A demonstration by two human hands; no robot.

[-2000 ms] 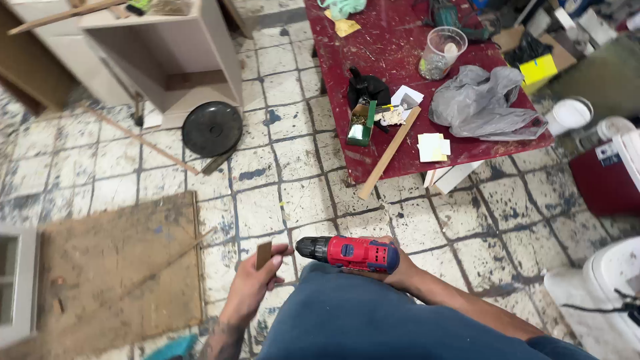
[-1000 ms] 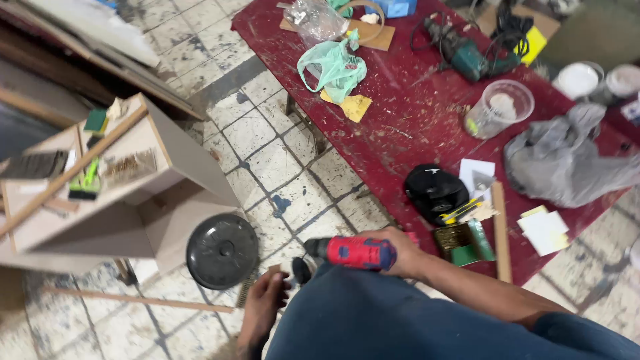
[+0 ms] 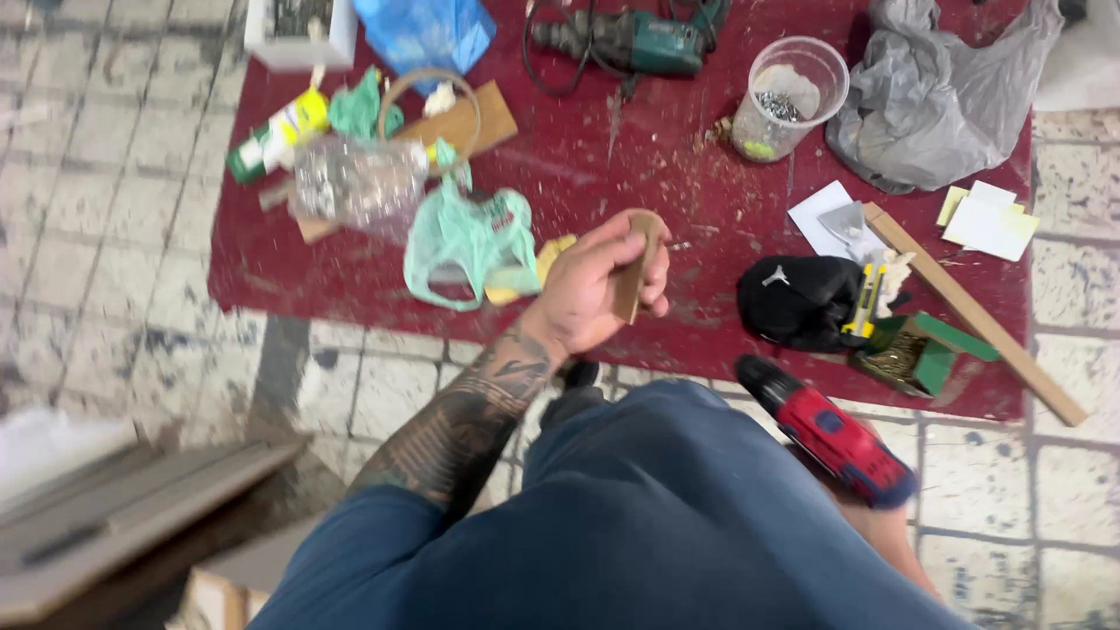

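Observation:
My left hand (image 3: 599, 280) is over the front part of the red table, closed around a small flat piece of wood (image 3: 637, 267). A red and black cordless drill (image 3: 831, 437) is in my right hand (image 3: 871, 516), low beside my body at the right; its chuck points up and left toward the table's front edge. Most of that hand is hidden behind the drill. Near the chuck lie a black cap (image 3: 792, 302), a yellow utility knife (image 3: 864, 302) and an open green box of screws (image 3: 906, 354). A narrow wooden strip (image 3: 971, 311) overhangs the table edge.
The red table (image 3: 665, 192) bears a green corded power tool (image 3: 647, 42), a clear plastic tub (image 3: 787, 101), a grey plastic bag (image 3: 945, 96), a light green bag (image 3: 472, 232) and a glue bottle (image 3: 280, 136). Boards (image 3: 131, 516) stand at the lower left.
The view has swung from the cabinet and floor to the table. My left hand, before over the floor, is now above the table with the wood piece. The drill remains in my right hand.

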